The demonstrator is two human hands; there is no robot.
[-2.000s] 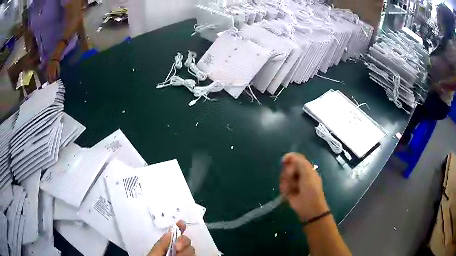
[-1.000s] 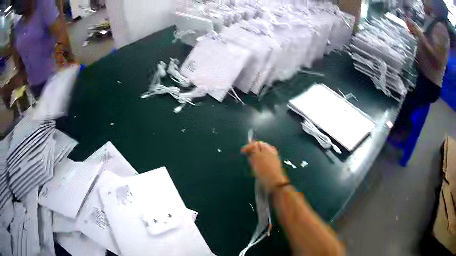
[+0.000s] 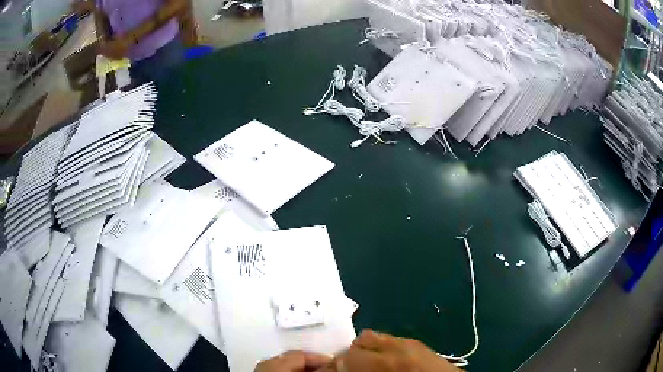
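My left hand (image 3: 294, 361) and my right hand (image 3: 385, 354) meet at the bottom edge, fingers bent together and partly cut off. A white cable (image 3: 474, 290) runs from under my right hand in a curve over the table, its thin wire end up and to the right of the hands. What lies between my fingertips is hidden. Just beyond my hands a white square back cover (image 3: 283, 251) lies smooth side up, with black print and a small raised block (image 3: 300, 312) with dark dots. More loose back covers (image 3: 163, 229) overlap at left.
A dark green table (image 3: 392, 189) has a curved edge at right. Bare covers (image 3: 94, 167) lean in stacks at far left. Cabled housings (image 3: 429, 91) lean in rows at the back beside bundled cables (image 3: 345, 110). A flat housing pile (image 3: 567, 196) lies at right. A person (image 3: 145, 29) stands opposite.
My right hand has come down from mid-table to meet my left hand, which was out of view one second ago. The cable now lies curved at right. Another cover lies flat beyond the loose ones.
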